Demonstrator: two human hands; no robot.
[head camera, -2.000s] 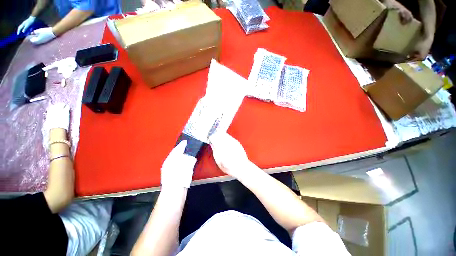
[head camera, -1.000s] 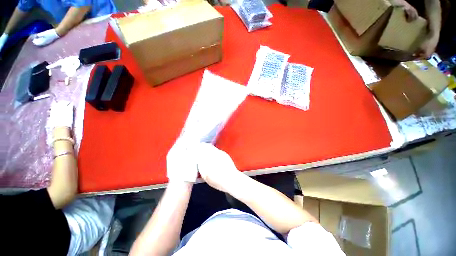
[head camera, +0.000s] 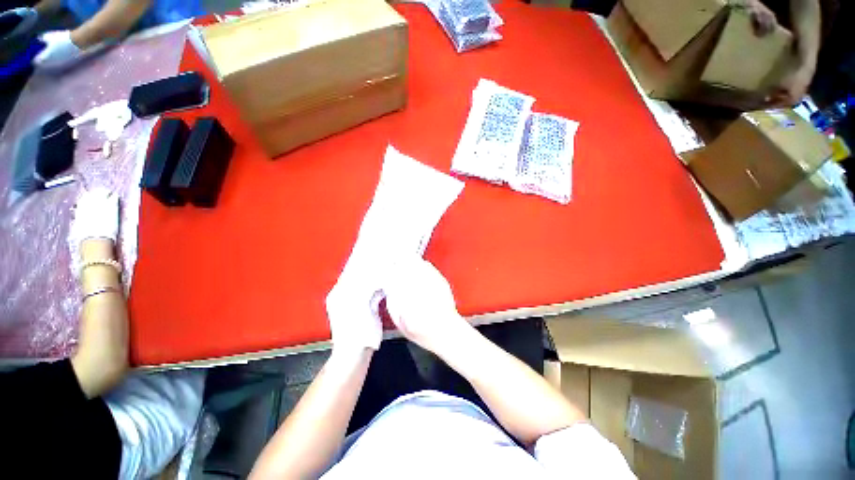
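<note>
A whitish bubble bag (head camera: 405, 208) slants up and away from my hands over the red table. My left hand (head camera: 356, 309), in a thin white glove, holds the bag's near end from the left. My right hand (head camera: 421, 302) holds the same end from the right. The two hands are close together near the table's front edge. No black unit shows at the bag's mouth; the hands and the bag hide what is inside. Two bagged units (head camera: 517, 141) lie side by side beyond the bag.
A closed carton (head camera: 314, 80) stands at the far left. Black units (head camera: 188, 161) stand left, near another person's gloved hand (head camera: 97, 216). More bagged units (head camera: 466, 21) lie at the back. Cartons (head camera: 761, 161) stand right, by another person's hands. An open supply carton (head camera: 574, 384) sits below right.
The black unit that stuck out of the bag's near end two seconds ago no longer shows. Both hands have moved onto the bag's near end and closer together.
</note>
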